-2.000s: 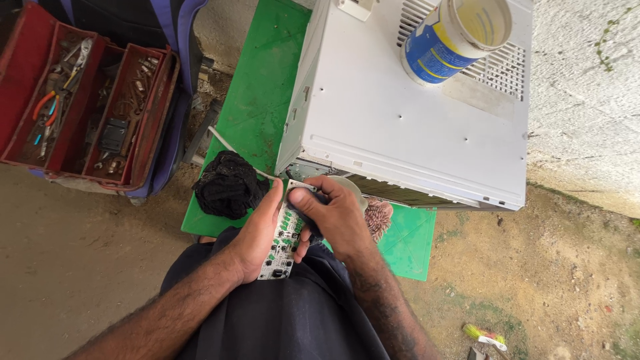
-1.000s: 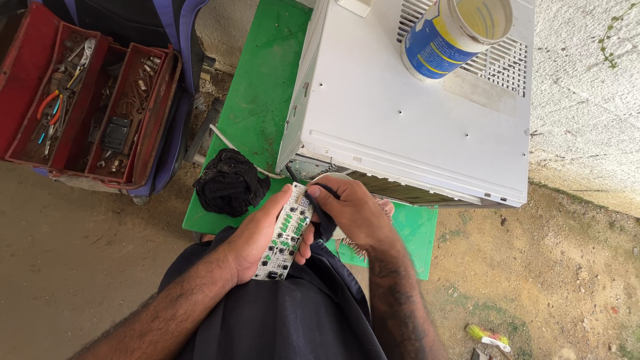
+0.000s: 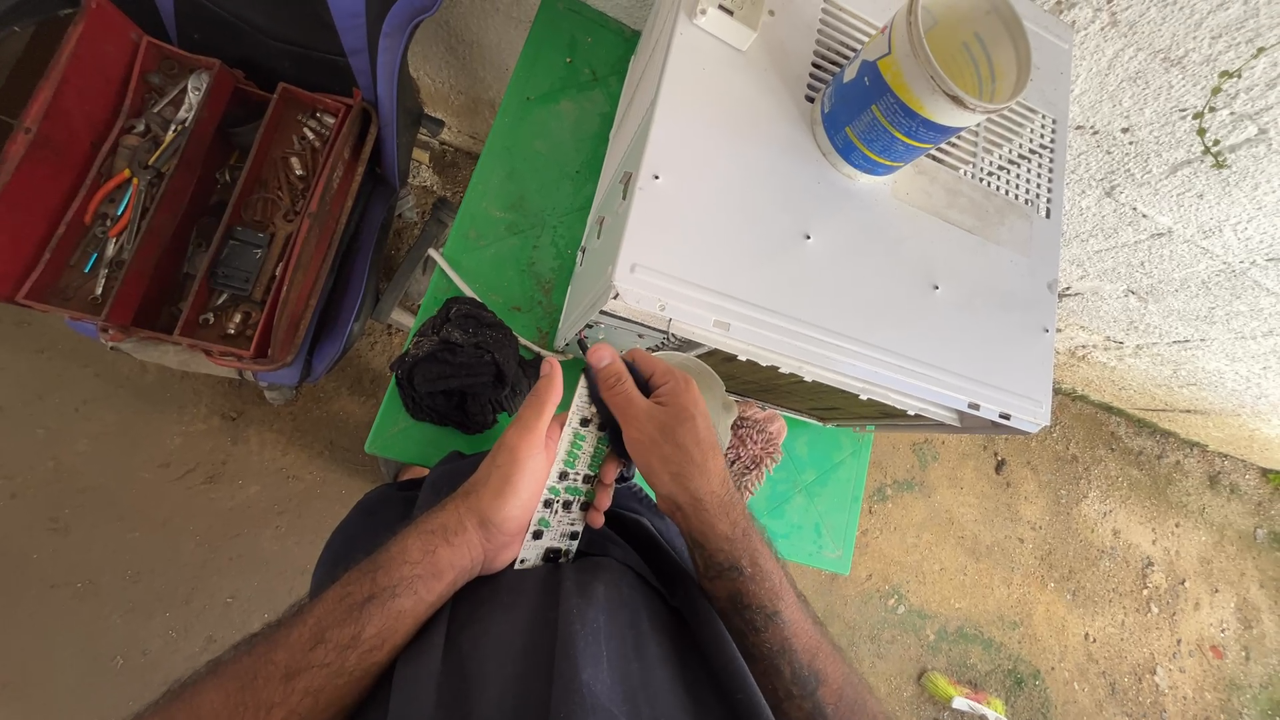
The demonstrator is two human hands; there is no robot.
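Observation:
My left hand (image 3: 510,480) holds a narrow white circuit board (image 3: 562,490) with green patches and small black components; its fingers wrap behind the board and show at its right edge. In my right hand (image 3: 655,430) is a dark cloth (image 3: 610,415), pinched between thumb and fingers over the board's upper right part. Whether something else is under the cloth I cannot tell. Just beyond my hands stands a white metal appliance housing (image 3: 800,270), its open front facing me. A crumpled black cloth (image 3: 465,365) lies left of my left hand.
A red metal toolbox (image 3: 115,290) with pliers and wrenches stands at the left. On the housing is a blue and white plastic tub (image 3: 880,110). The housing rests on a green board (image 3: 540,150). A pink shaggy cloth (image 3: 755,450) and a brush (image 3: 960,695) lie at the right.
My right hand with the dark cloth has shifted slightly along the circuit board's upper part. Two seconds ago it was lower over the board. My left hand keeps its hold.

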